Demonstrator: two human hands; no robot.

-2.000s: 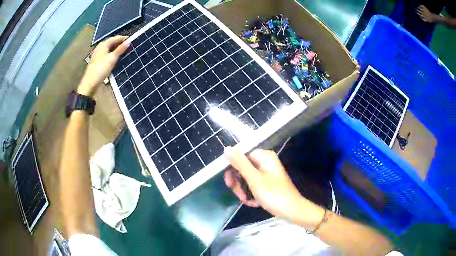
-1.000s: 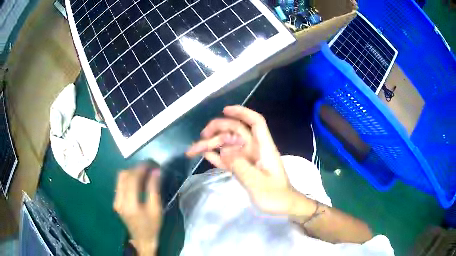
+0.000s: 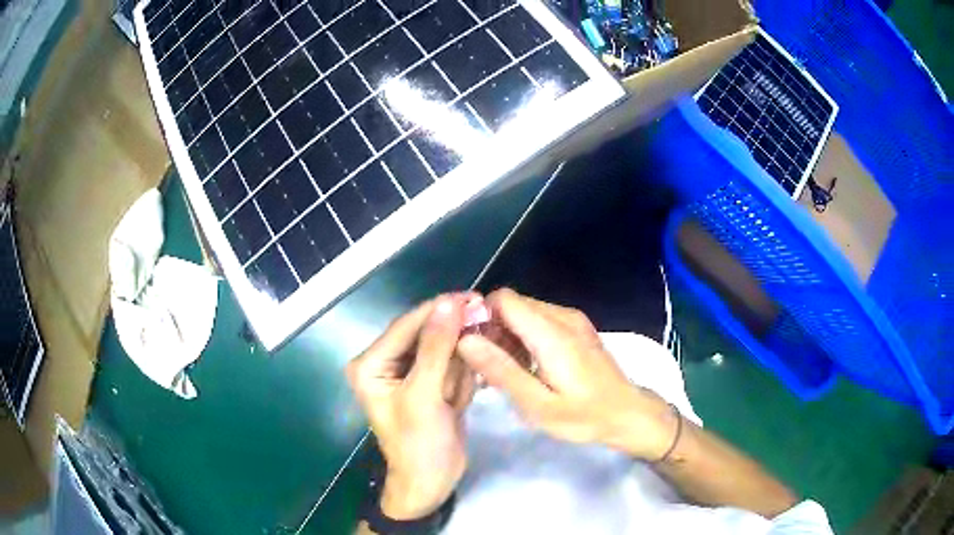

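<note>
My left hand point(image 3: 418, 392) and my right hand point(image 3: 565, 376) meet in front of my body, below the solar panel. Their fingertips pinch a small pink thing point(image 3: 477, 312), possibly a binder clip; the fingers hide most of it. The large solar panel point(image 3: 345, 131) lies at a slant above my hands, its right part over the edge of the clip carton point(image 3: 680, 84). Neither hand touches the panel. Its far end is cut off by the picture's top. Coloured binder clips point(image 3: 628, 37) show in the carton.
A blue crate point(image 3: 764, 240) at right holds a smaller panel point(image 3: 769, 113). A crumpled white cloth point(image 3: 167, 313) lies on the green bench point(image 3: 251, 439) at left. Another panel point(image 3: 16, 313) lies on brown cardboard point(image 3: 78, 199) at the left edge.
Both hands have let go of the panel and come together near my body, now around a small pink thing. The view has shifted, so the panel sits higher in the picture.
</note>
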